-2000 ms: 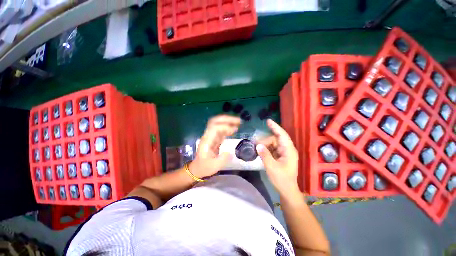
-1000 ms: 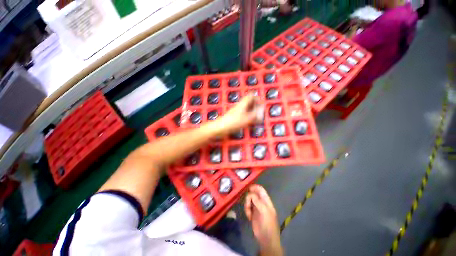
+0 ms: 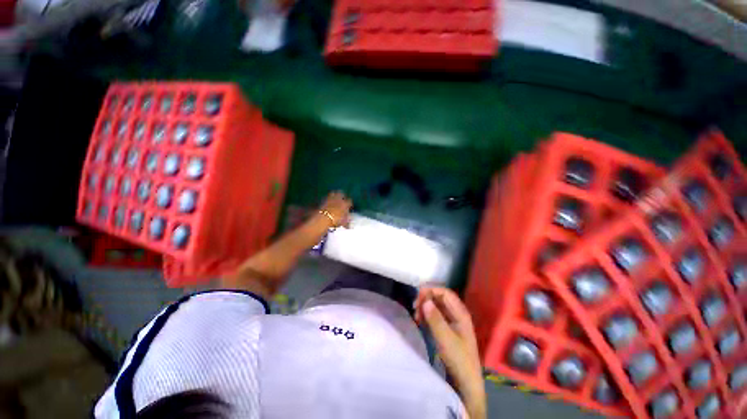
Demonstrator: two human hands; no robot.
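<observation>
A stack of white film sheets (image 3: pixel 389 252) lies near my lap. My left hand (image 3: pixel 337 206) is blurred and small at the left end of the sheets; I cannot tell whether it holds anything. My right hand (image 3: pixel 443 309) is right of the sheets' near edge, fingers loosely curled; I cannot tell if anything is in it. Small dark watch heads (image 3: pixel 403 182) lie loose and blurred on the green mat beyond the sheets.
A red tray stack (image 3: pixel 267 168) with filled pockets is at the left. Another red stack (image 3: pixel 509 237) is at the right, with a loose filled tray (image 3: pixel 604 299) askew on it. A partly filled red tray (image 3: pixel 409 59) and white paper (image 3: pixel 553 31) lie across the bench.
The view has swung back from the right tray stack to the bench. My left hand has moved from over the askew tray to the white sheets. My right hand remains low.
</observation>
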